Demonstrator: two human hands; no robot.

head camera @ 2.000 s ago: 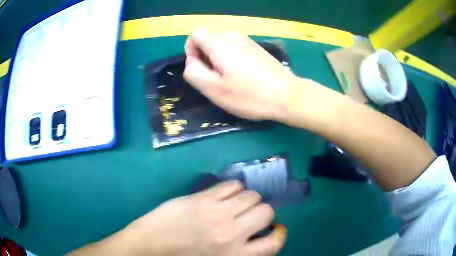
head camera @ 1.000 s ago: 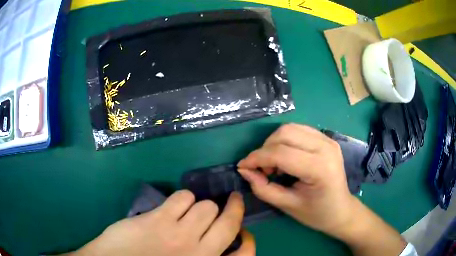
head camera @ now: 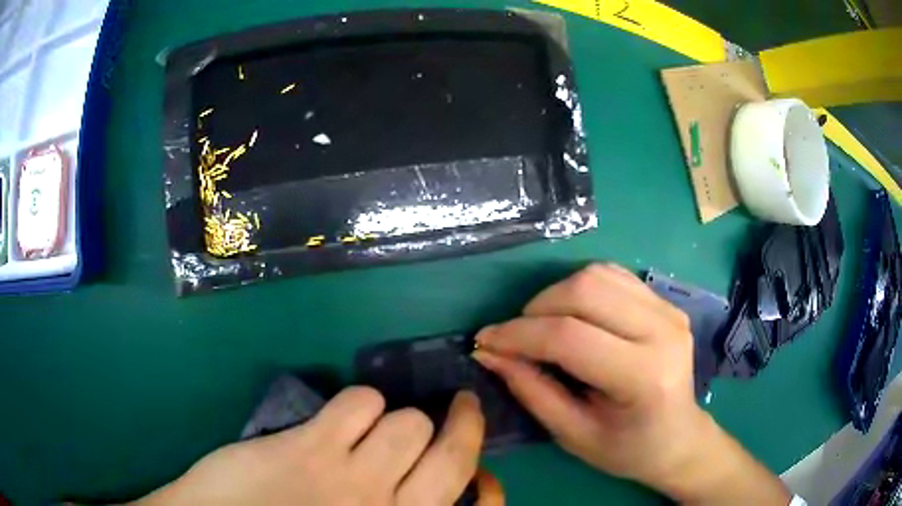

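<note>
A flat black housing [head camera: 420,371] lies on the green mat, partly covered by both hands. My left hand [head camera: 366,450] holds it down from the lower left; an orange bit [head camera: 488,488] shows under its fingers. My right hand [head camera: 608,371] pinches a tiny gold pin [head camera: 477,347] between thumb and forefinger at the housing's upper edge. A grey-black piece [head camera: 285,403] sticks out beyond my left hand. The black tray [head camera: 396,109] behind holds gold pins [head camera: 227,233], mostly piled at its left end.
A white ring [head camera: 781,161] sits on brown cardboard [head camera: 704,138] at the right. Overlapping black housings [head camera: 786,277] lie below it. A blue-rimmed bin [head camera: 870,311] is at the far right. A blue-rimmed white panel [head camera: 59,99] stands at the left, yellow tape [head camera: 658,28] at the back.
My right hand has come from over the tray down to the housing, and now a gold pin shows at its fingertips. My left hand stays at the housing. The camera view has shifted.
</note>
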